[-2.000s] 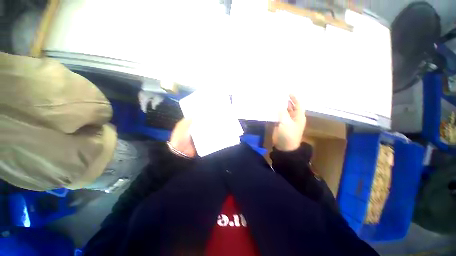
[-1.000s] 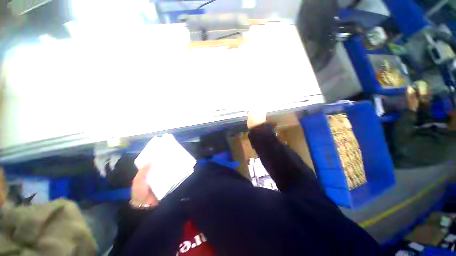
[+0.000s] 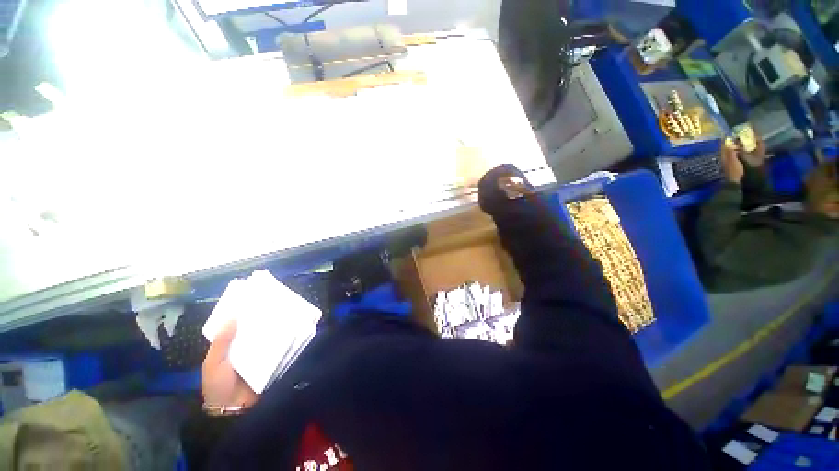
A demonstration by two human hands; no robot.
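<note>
My left hand [image 3: 224, 373] holds a stack of white panels [image 3: 262, 327], slightly fanned, below the bench's front edge at the left. My right hand [image 3: 473, 162] reaches over the right part of the white bench top [image 3: 276, 166]. It is pale and washed out by glare, so its fingers and anything in them cannot be made out. A cardboard carton [image 3: 460, 262] stands below the bench edge, with many white pieces [image 3: 474, 313] with dark marks inside. My right sleeve covers part of the carton's right side.
A blue tote [image 3: 667, 267] with tan-yellow parts [image 3: 612, 262] stands right of the carton. A dark keyboard [image 3: 184, 340] lies under the bench edge. A wooden strip [image 3: 359, 85] and a grey roller-like fixture [image 3: 340, 51] are at the back. Another person's sleeve [image 3: 750, 244] is at the right.
My right hand has moved from the bench's front edge further onto its right part. My left hand still holds the stack. The view has turned right, showing more of the carton and the neighbouring worker.
</note>
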